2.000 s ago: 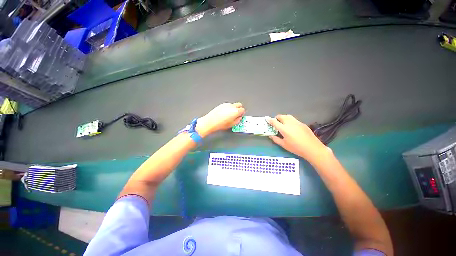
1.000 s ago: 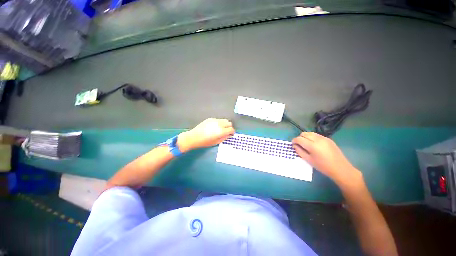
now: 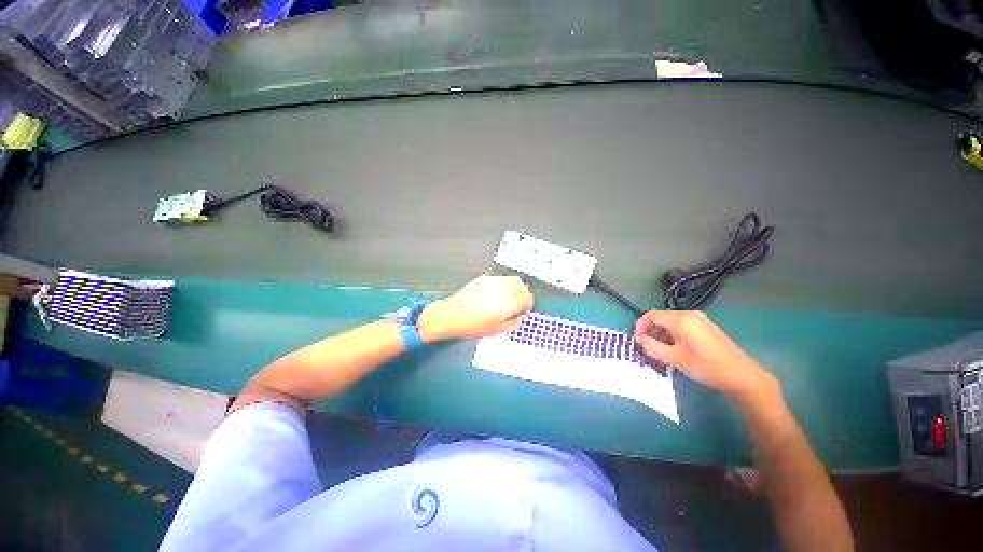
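The white adhesive pad sheet (image 3: 571, 372) with rows of small dark squares lies on the teal mat, its right end slightly curled. My left hand (image 3: 485, 306), with a blue wrist strap (image 3: 411, 326), is at the sheet's upper left corner, fingers bunched. My right hand (image 3: 690, 345) has its fingertips on the sheet's right end. Whether either holds a pad is too small to tell. A circuit board (image 3: 545, 261) lies just beyond the sheet on the belt, untouched, its black power cord (image 3: 720, 266) looped to the right.
A second board (image 3: 180, 206) with a bundled cord (image 3: 295, 205) lies on the belt at left. A striped stack (image 3: 112, 305) stands at the left edge, clear plastic trays (image 3: 108, 54) at upper left. A grey dispenser (image 3: 940, 415) with a red display is at right. A yellow-marked item (image 3: 971, 149) is at far right.
Both hands have left the board and moved down to the sheet. The board now lies free on the belt. In the last second, the sheet's right end has curled.
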